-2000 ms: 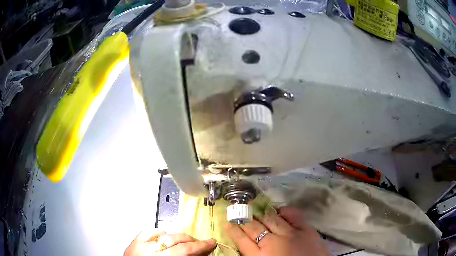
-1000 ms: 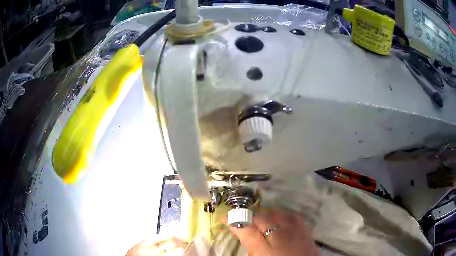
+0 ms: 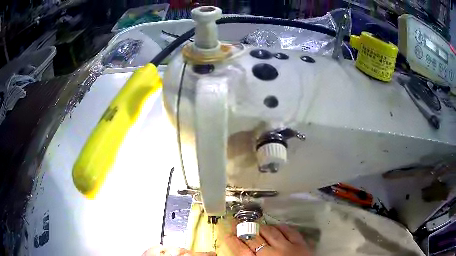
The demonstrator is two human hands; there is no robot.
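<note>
A khaki fabric piece (image 3: pixel 201 235) lies under the needle area of the white sewing machine (image 3: pixel 320 145), beside the shiny throat plate (image 3: pixel 177 215). My left hand (image 3: pixel 175 251) is at the bottom edge, mostly cut off, left of the needle. My right hand (image 3: pixel 270 242), with a ring, lies fingers forward on the fabric just right of the needle, partly behind the white lower tension dial (image 3: pixel 248 229). Pale off-white fabric (image 3: pixel 345 230) spreads to the right of my right hand. The fingertips' hold on the fabric is not clear.
A yellow lamp (image 3: pixel 117 130) on a black neck hangs left of the machine head. Orange-handled snips (image 3: pixel 352 194) lie right of the needle under the arm. A yellow tagged item (image 3: pixel 376 56) and a control panel (image 3: pixel 429 47) are at the top right.
The camera view has shifted, so the machine sits lower and further right. My right hand has flattened, fingers forward, beside the needle. Less of my left hand shows than two seconds ago.
</note>
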